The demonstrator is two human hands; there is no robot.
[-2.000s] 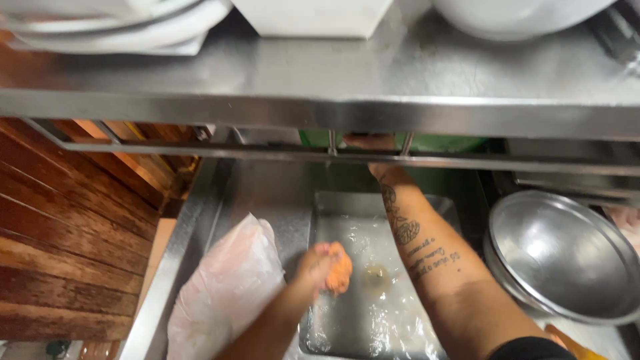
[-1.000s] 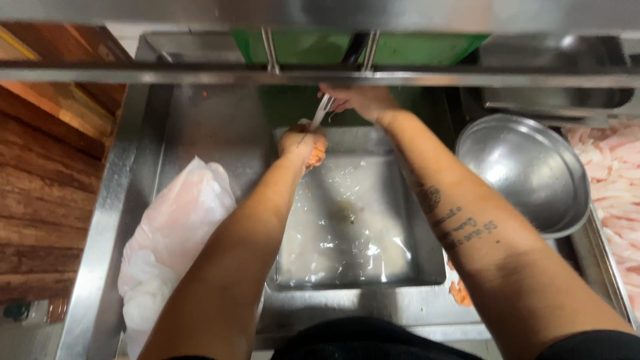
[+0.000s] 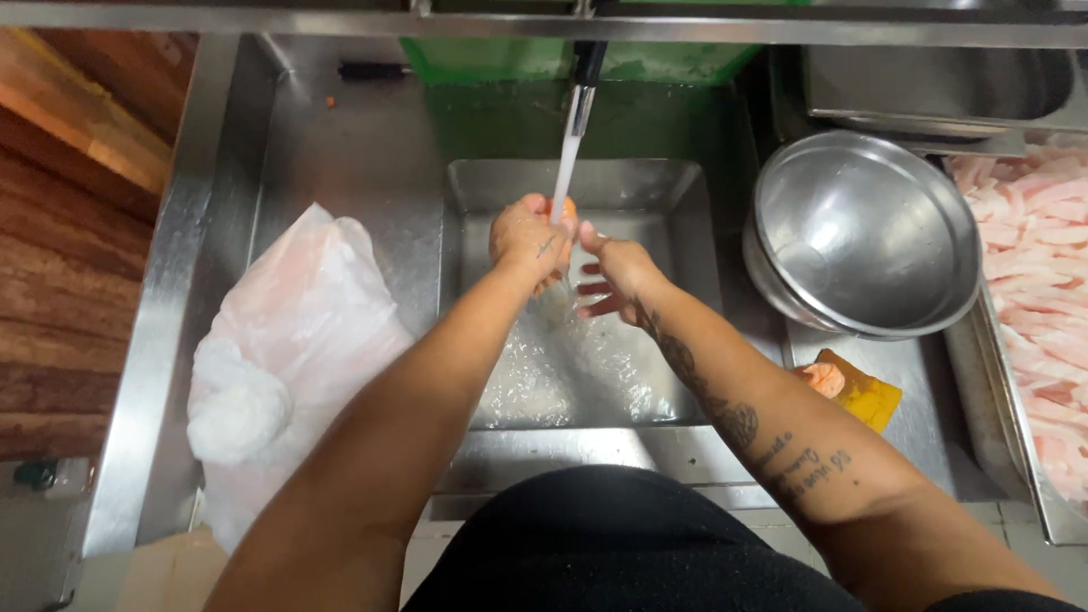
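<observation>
My left hand [image 3: 531, 238] is closed around an orange piece [image 3: 564, 211], perhaps a scrubbing pad or sponge; the hand hides much of it. Water runs onto them from the black and chrome faucet [image 3: 582, 102]. Close by on the right, my right hand [image 3: 620, 272] has its fingers spread and nothing in them. Both hands are above a rectangular stainless steel basin [image 3: 705, 221] with cloudy water in it.
A white plastic bag [image 3: 297, 314] of pinkish contents lies left. At right are a steel bowl [image 3: 867, 238], a yellow sponge [image 3: 867, 399] beside an orange lump [image 3: 824, 379], and a tray of pale meat strips [image 3: 1033, 323]. A steel rail [image 3: 722, 31] crosses above.
Water now pours from the faucet onto my left hand. My right hand has come down from near the faucet. My left hand still holds the orange piece. The view has shifted.
</observation>
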